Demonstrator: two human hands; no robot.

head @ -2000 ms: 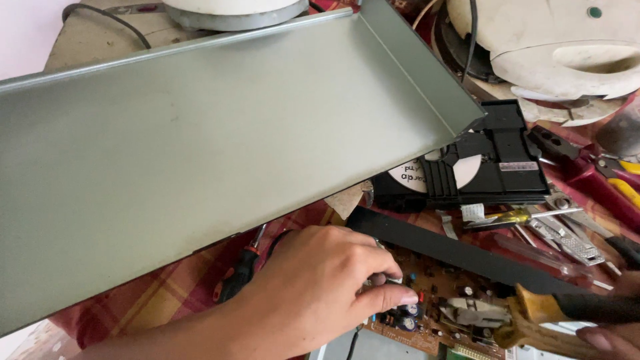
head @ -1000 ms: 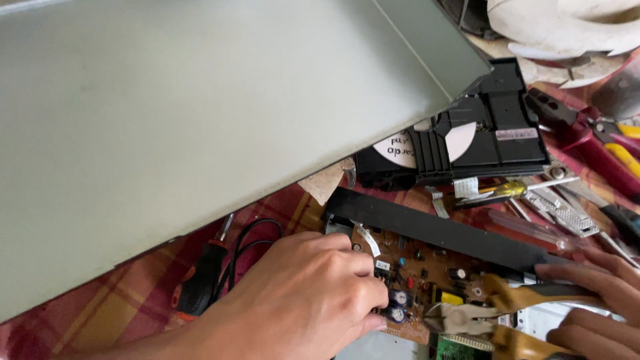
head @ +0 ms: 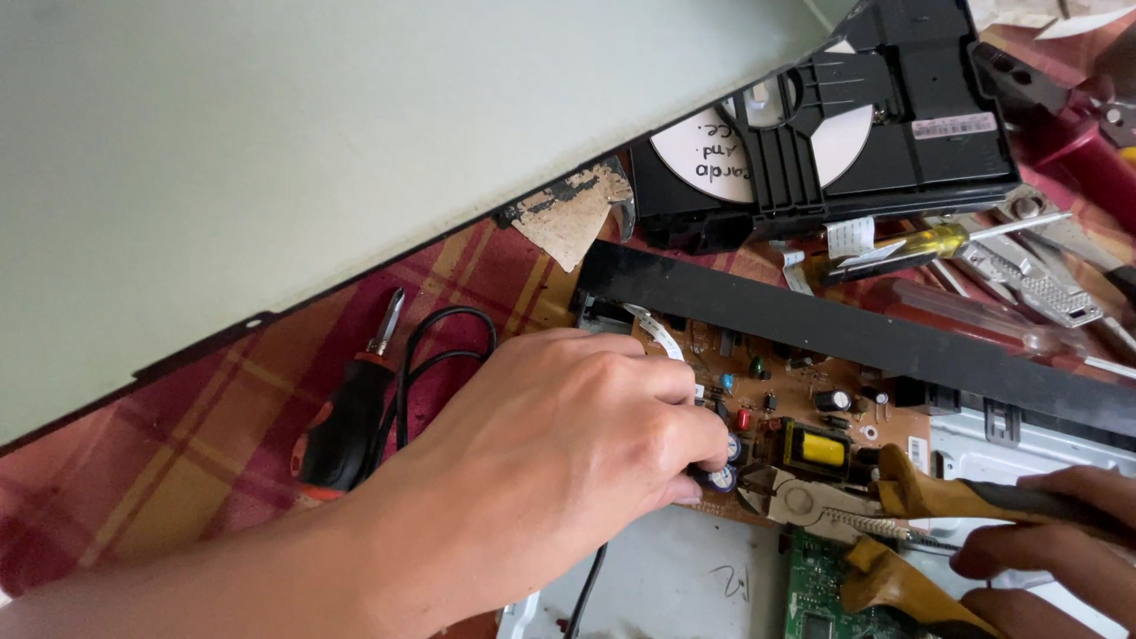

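My left hand (head: 586, 426) rests at the left end of a brown circuit board (head: 799, 390), thumb and fingers together near its capacitors; whether they pinch a part is hidden. At the lower right my right hand (head: 1047, 550) holds diagonal cutting pliers (head: 808, 501) with yellow and black handles. The pliers' jaws are parted beside the capacitors at the board's near edge. The board sits in a metal chassis (head: 683, 568) behind a long black front panel (head: 799, 324). A green circuit board (head: 812, 590) lies below the pliers.
A large grey metal cover (head: 355, 133) spans the upper left. Behind the panel lie a black disc drive (head: 887, 133) with a disc, a yellow-handled screwdriver (head: 941, 241) and red-handled pliers (head: 1074, 151). A black and red screwdriver (head: 346, 426) and a black cable (head: 404, 390) lie left of my left hand.
The view has moved closer to the board. My left hand stays at the board's left end. The cutting pliers in my right hand now have their jaws close to the capacitors.
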